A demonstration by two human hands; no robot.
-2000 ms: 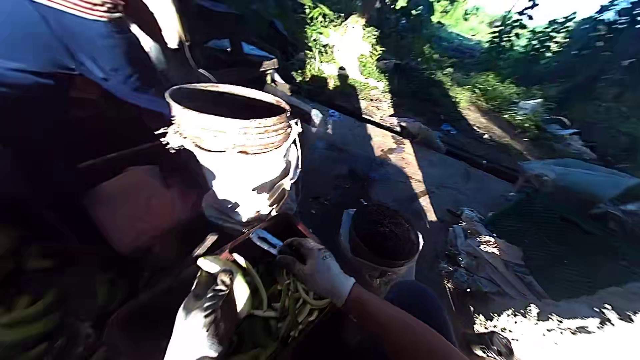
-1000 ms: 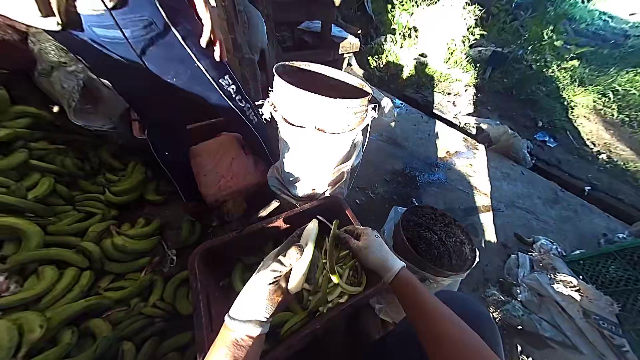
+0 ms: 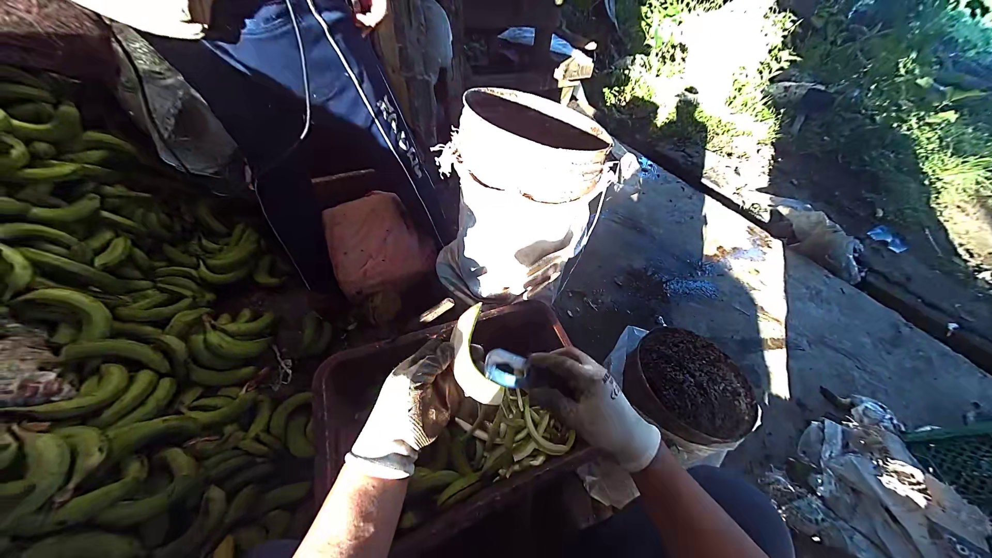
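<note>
My left hand [image 3: 415,403], in a white glove with a stained palm, holds a partly peeled green banana [image 3: 470,358] upright over a dark red plastic crate [image 3: 329,387]. In my gloved right hand [image 3: 593,399] is a peeler [image 3: 507,368] with a pale blue head, close to the banana's right side. Its handle is mostly hidden by my fingers. Below both hands, strips of green peel [image 3: 535,430] lie in the crate, with whole green bananas [image 3: 434,482] under and beside them.
A large pile of green bananas [image 3: 124,353] covers the left side. Beyond the crate stands a tall white bucket [image 3: 527,201]; a smaller bucket of dark material [image 3: 694,384] is at the right. A person in dark blue trousers [image 3: 271,101] stands behind. Torn sacking [image 3: 876,473] lies lower right.
My right hand, previously down at the peels, is now up near the banana with the peeler showing. The view has turned left since the earliest frame.
</note>
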